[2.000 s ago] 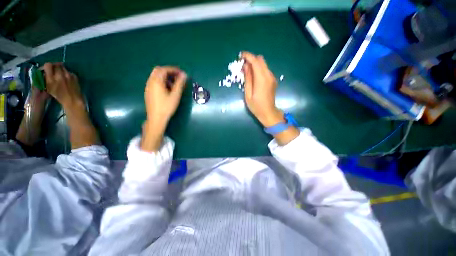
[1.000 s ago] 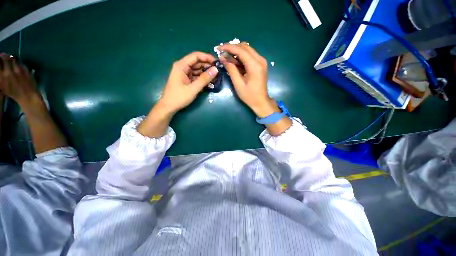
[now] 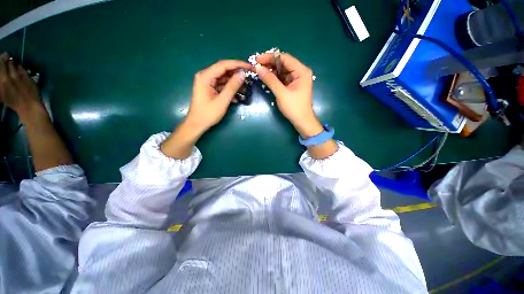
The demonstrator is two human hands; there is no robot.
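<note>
My left hand (image 3: 214,95) holds a small dark round assembly (image 3: 237,93) at its fingertips, mostly hidden by the fingers. My right hand (image 3: 289,86) is close beside it, thumb and forefinger pinching a tiny white plastic piece (image 3: 258,67) near the left fingertips. Thin silver tweezers (image 3: 277,60) lie among the right fingers. The pile of white plastic pieces (image 3: 253,58) shows just beyond and between the hands, partly covered. Another dark unit lies on the green mat under the hands; its edges are unclear.
A black marker (image 3: 345,22) and white label (image 3: 357,23) lie at the back right. A blue equipment box (image 3: 402,69) with hoses stands at the right. A neighbour's hand (image 3: 18,86) is at the left edge, a sleeve (image 3: 488,198) at the right. A pale rail (image 3: 43,12) curves at upper left.
My left hand has come right and my right hand has come in from the white pile, so their fingertips now meet. Since one second ago, the fingertips have shifted slightly and the view has moved a little.
</note>
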